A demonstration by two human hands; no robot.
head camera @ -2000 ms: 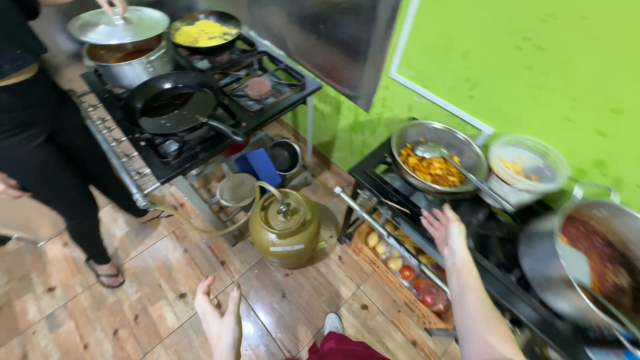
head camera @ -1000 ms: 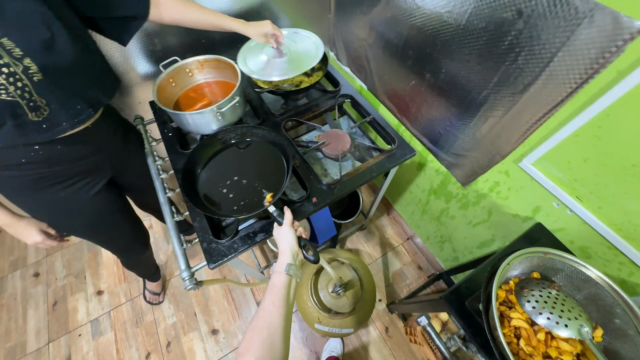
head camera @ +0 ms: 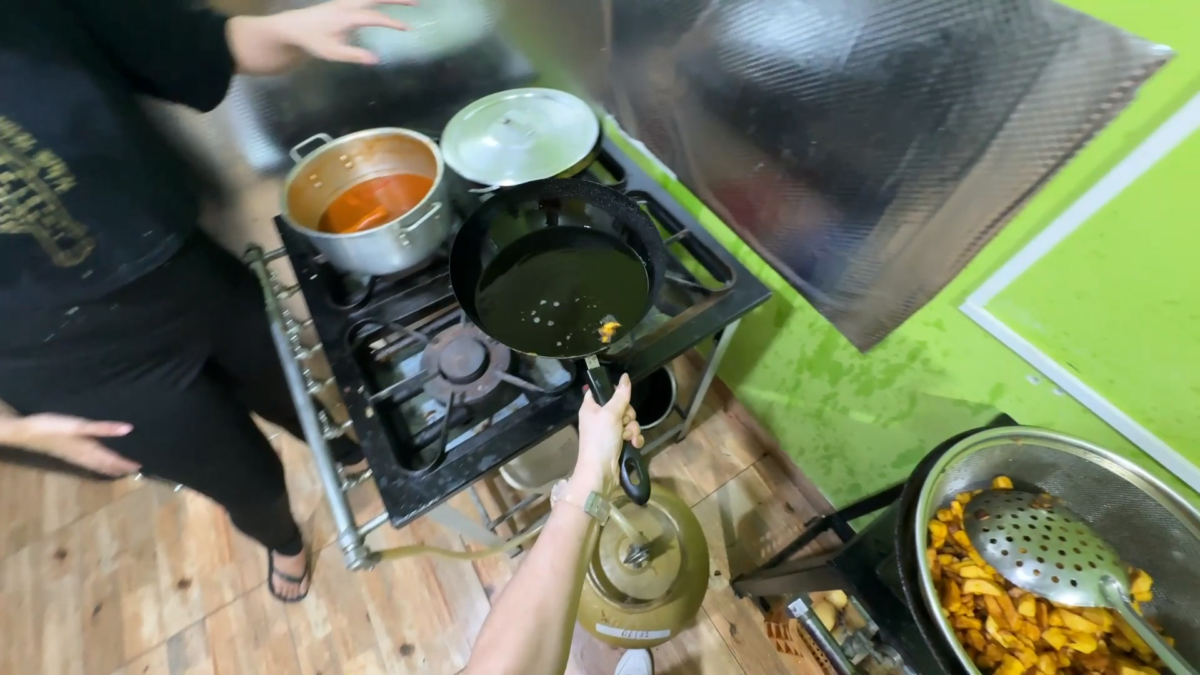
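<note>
My left hand (head camera: pixel 609 427) grips the black handle of a dark frying pan (head camera: pixel 562 281). The pan holds a shallow layer of oil, with bubbles and a small yellow-orange bit near the handle side. It is over the right part of the black gas stove (head camera: pixel 412 502); whether it rests on the grate or is raised is unclear. Left of it, an uncovered burner (head camera: pixel 466 361) shows. An aluminium pot (head camera: pixel 370 244) of orange-red liquid stands behind that burner. Beside the pot, a metal lid (head camera: pixel 520 136) covers another pan. My right hand is not in view.
Another person stands left of the stove, one hand (head camera: pixel 323 28) raised and one lowered (head camera: pixel 75 441). A yellowish gas cylinder (head camera: pixel 647 562) with a hose stands below my arm. At lower right, a metal strainer (head camera: pixel 1162 525) holds fried yellow pieces and a perforated skimmer (head camera: pixel 1041 544). Metallic sheeting (head camera: pixel 844 141) hangs behind.
The frying pan has moved right, off the front-left burner, with my left hand on its handle. The other person has let go of the lid. My right hand, seen two seconds ago, is out of view.
</note>
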